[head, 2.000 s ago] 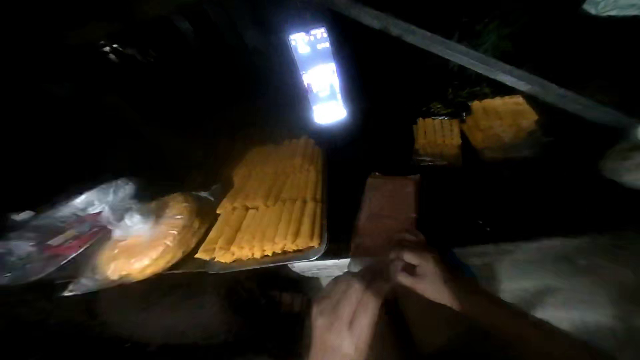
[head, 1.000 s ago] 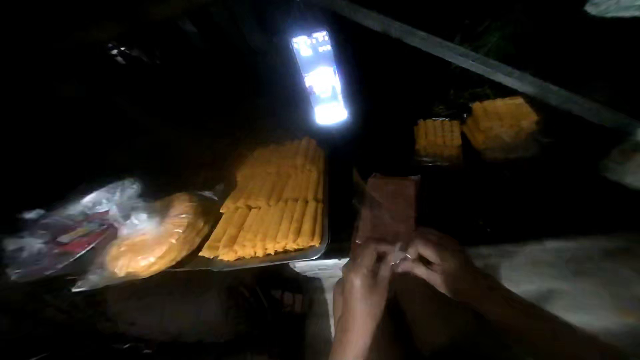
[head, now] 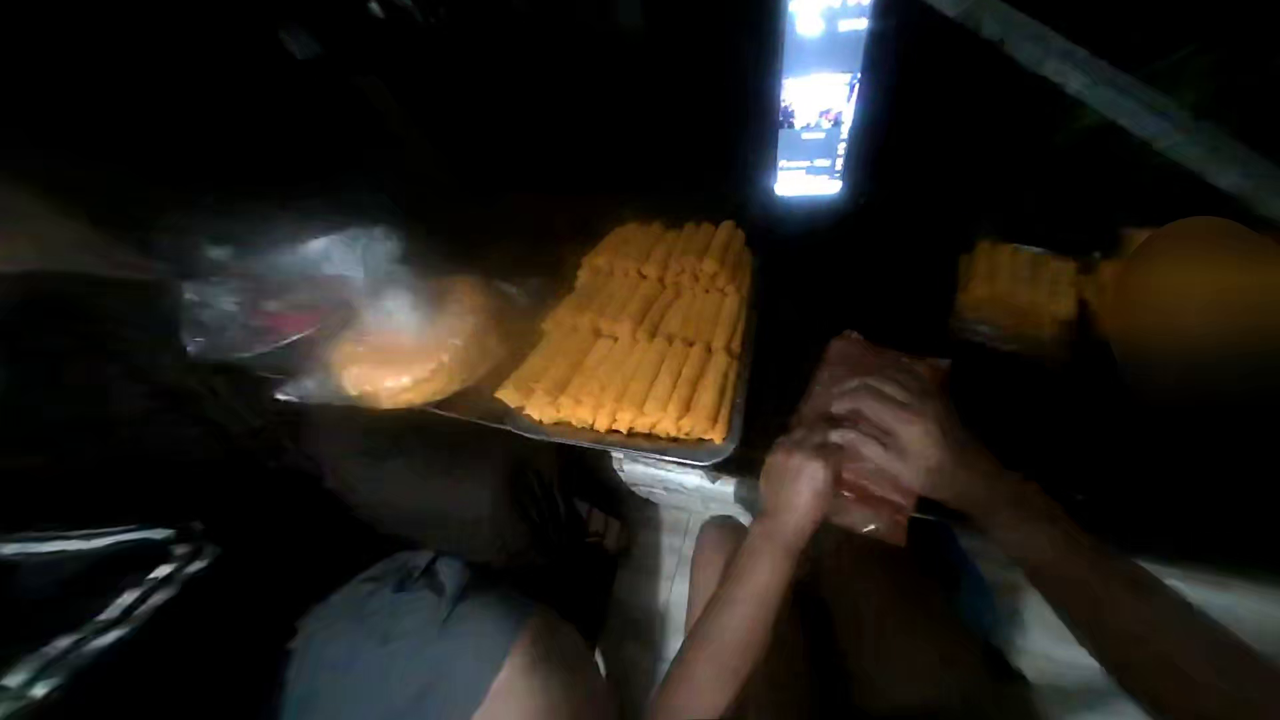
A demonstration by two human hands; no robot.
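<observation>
A flat, reddish-brown plastic-wrapped packet (head: pixel 870 510) lies at the table's near edge, right of centre. My left hand (head: pixel 798 480) grips its left side with curled fingers. Across the packet's upper face rests my right hand (head: pixel 895 430), fingers bent over it; whether it grips is unclear. To the left, a metal tray (head: pixel 690 455) bears rows of stacked orange-yellow rolls (head: pixel 640 350). Beyond the tray's left side sits a clear bag of round, flat orange wrappers (head: pixel 415 355).
A lit phone (head: pixel 820 100) stands behind the tray. At the far left lies another clear plastic bag (head: pixel 290 290). More rolls (head: pixel 1015 290) in clear packaging are at the right. A person's leg in grey shorts (head: pixel 410 640) shows below the table.
My hands were together at the packet's near end; now the right hand lies farther up over its face. The view has tilted down and turned left.
</observation>
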